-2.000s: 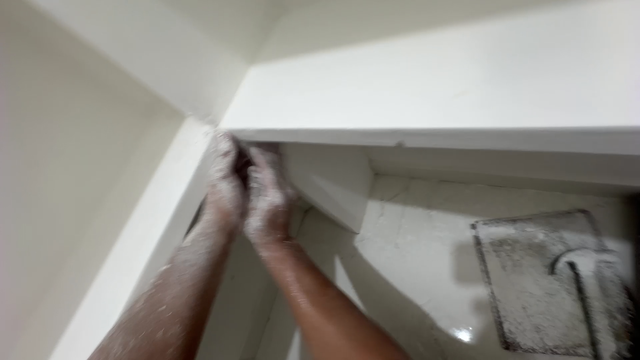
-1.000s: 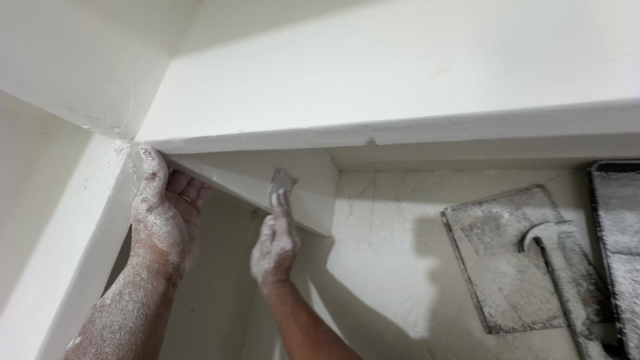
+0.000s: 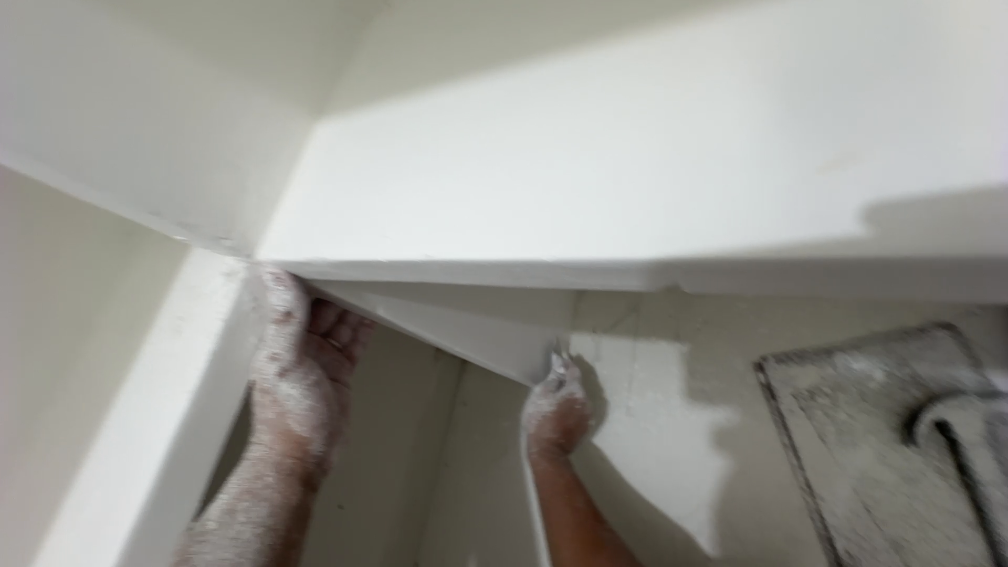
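Observation:
Coated in white powder, my left hand (image 3: 303, 362) is raised under the front edge of a white shelf (image 3: 472, 274), thumb at the corner where shelf and upright (image 3: 189, 378) meet, its fingers spread and holding nothing that shows. My right hand (image 3: 557, 409), also dusty, is farther in, by the lower rear corner of a white triangular panel (image 3: 472, 323) beneath the shelf. Its fingers are closed at the tips around a small greyish piece, largely hidden and blurred, which touches or nearly touches the panel.
On the right, below the shelf, lies a dusty flat rectangular plate (image 3: 850, 441), dark at its edges. A claw hammer (image 3: 961, 425) coated in powder rests over it. White side wall (image 3: 157, 118) and upright bound the left. Shadows fall across the surface behind my right hand.
My hands were together at the corner two seconds ago; my right hand has since moved away to the right, then farther along the panel with the small greyish piece. My left hand stays near the corner.

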